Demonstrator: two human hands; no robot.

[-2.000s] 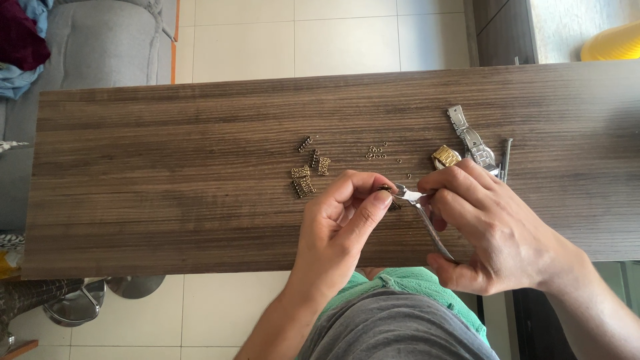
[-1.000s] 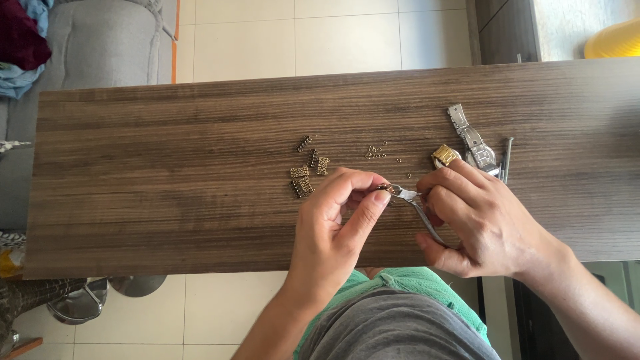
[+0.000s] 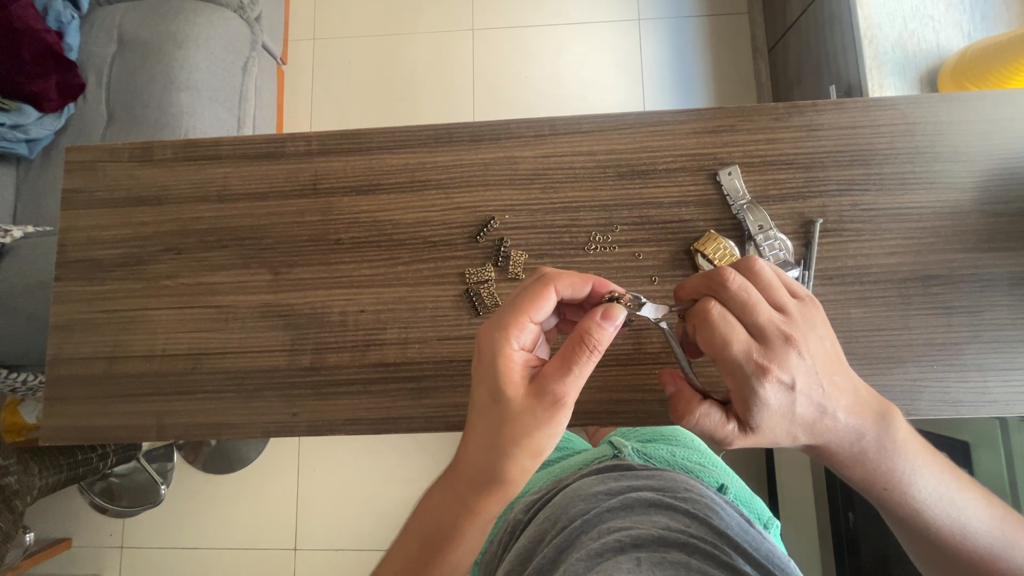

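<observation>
Between thumb and index finger, my left hand (image 3: 544, 344) pinches a small dark metal link piece (image 3: 616, 298). My right hand (image 3: 752, 352) grips small metal pliers (image 3: 654, 311), whose jaws touch that piece; the fingers cover part of the handles. Beyond my left hand lie several bronze-coloured patterned metal links (image 3: 480, 274) on the wooden table. Several small open metal rings (image 3: 600, 243) are scattered to their right. A gold-coloured watch (image 3: 716, 250) and a silver metal watch bracelet (image 3: 754, 218) lie just beyond my right hand, which partly hides them.
A thin metal rod-like tool (image 3: 814, 252) lies right of the watches. The dark wood-grain table (image 3: 240, 320) spans the view, its near edge close to my body. A grey sofa (image 3: 176, 72) with cloths stands at the far left; a yellow object (image 3: 984, 64) sits on a surface at the upper right.
The pliers have turned slightly in my right hand, and their handles looked closer together one second ago than now. My left hand has stayed in about the same place.
</observation>
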